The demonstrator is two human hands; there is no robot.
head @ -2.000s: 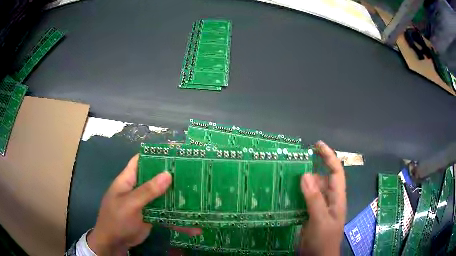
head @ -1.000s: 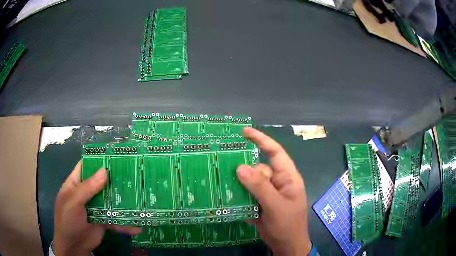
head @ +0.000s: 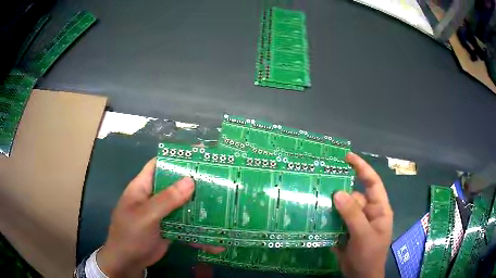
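Note:
My left hand [head: 141, 217] and my right hand [head: 364, 217] hold a green PCB panel [head: 255, 201] between them by its two short ends, thumbs on its face. A bright glare band crosses the panel. A row of ringed holes runs along its top edge; more edges show along its bottom, so it may be more than one panel. Other panels [head: 288, 142] lie on the bench behind and under it, showing above and below the held one; their middle is hidden.
A panel bundle [head: 288, 49] lies on the dark conveyor belt [head: 163, 59]. A cardboard sheet [head: 49, 179] is at left, with panels [head: 13, 103] by it. At right, panels [head: 438, 233] lie over a blue mat [head: 409, 252]. Another cardboard sheet [head: 473, 70] is far right.
The camera view has swung, shifting the whole scene. Both hands keep their hold on the panel, which has tilted slightly, and a glare band now crosses its face.

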